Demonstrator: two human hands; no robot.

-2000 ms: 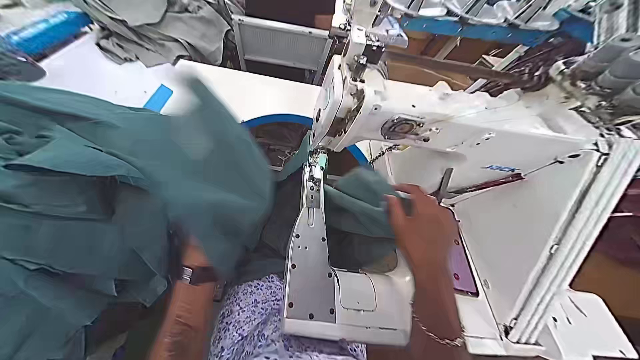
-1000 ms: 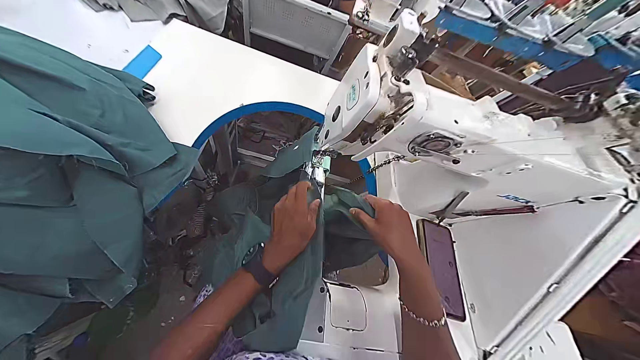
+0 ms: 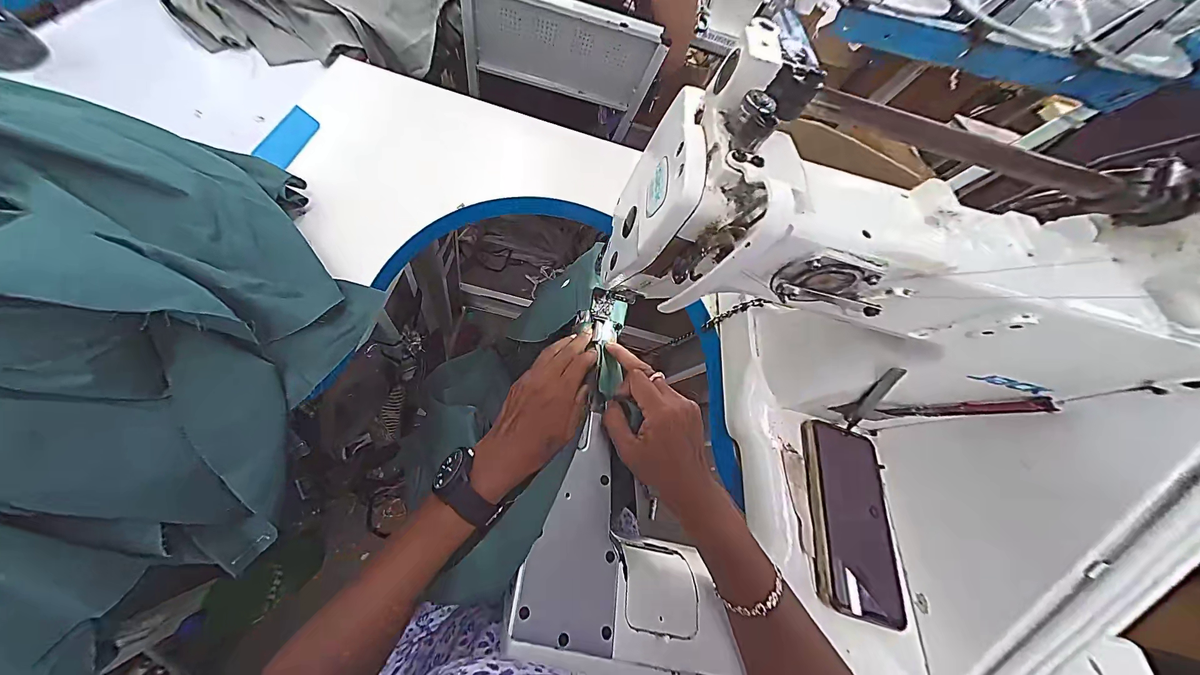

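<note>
Both hands meet at the presser foot of a white industrial sewing machine. My left hand, with a dark watch at the wrist, presses green fabric from the left, fingertips just before the foot. My right hand, wearing a ring, pinches the fabric's folded edge between thumb and forefinger on the other side. The green fabric runs under the foot, over the narrow arm of the machine, and hangs down to its left. The needle is too small to make out.
A large pile of green cloth drapes over the left of the white table, whose round cutout has a blue edge. A phone lies on the machine bed at right, near scissors. Grey cloth lies at the back.
Two seconds ago my left hand was at the left, behind raised green fabric; it has come to the presser foot. My right hand has moved up close to the foot too.
</note>
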